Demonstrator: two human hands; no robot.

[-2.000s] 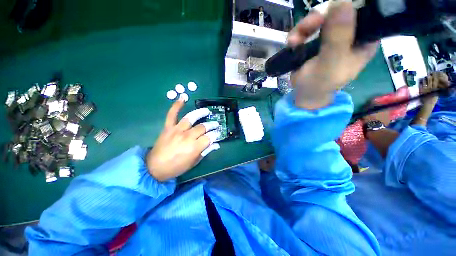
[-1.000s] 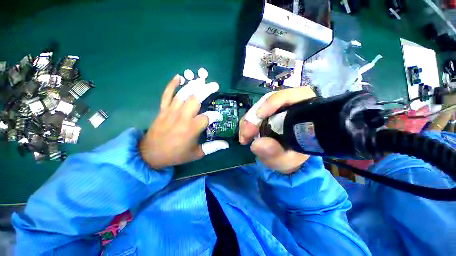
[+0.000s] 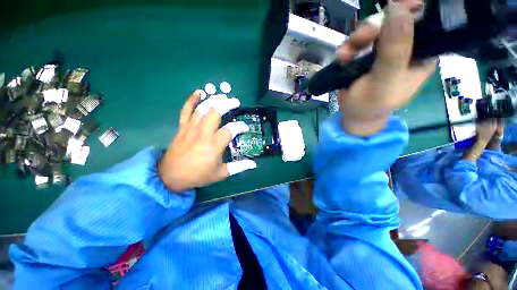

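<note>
My left hand (image 3: pixel 195 144), with white finger cots, rests on the left side of a black housing (image 3: pixel 270 131) and steadies it on the mat. A green circuit board (image 3: pixel 253 136) lies inside the housing. My right hand (image 3: pixel 385 73), blurred, is raised at the upper right and grips a black electric screwdriver (image 3: pixel 442 28). The tool's dark tip end points toward the screw feeder (image 3: pixel 299 55). A white plate (image 3: pixel 292 140) lies just right of the housing. White discs (image 3: pixel 225 87) lie above my left fingers.
A loose pile of metal-and-white modules (image 3: pixel 54 124) lies at the left, with one module (image 3: pixel 109 136) apart from it. A white tray (image 3: pixel 460 96) with dark parts is at the right. Another person's hands and blue sleeves (image 3: pixel 482 184) are at the right edge.
My right hand and the screwdriver have moved from beside the housing up and right, past the feeder. The white plate is uncovered. My left hand remains on the housing.
</note>
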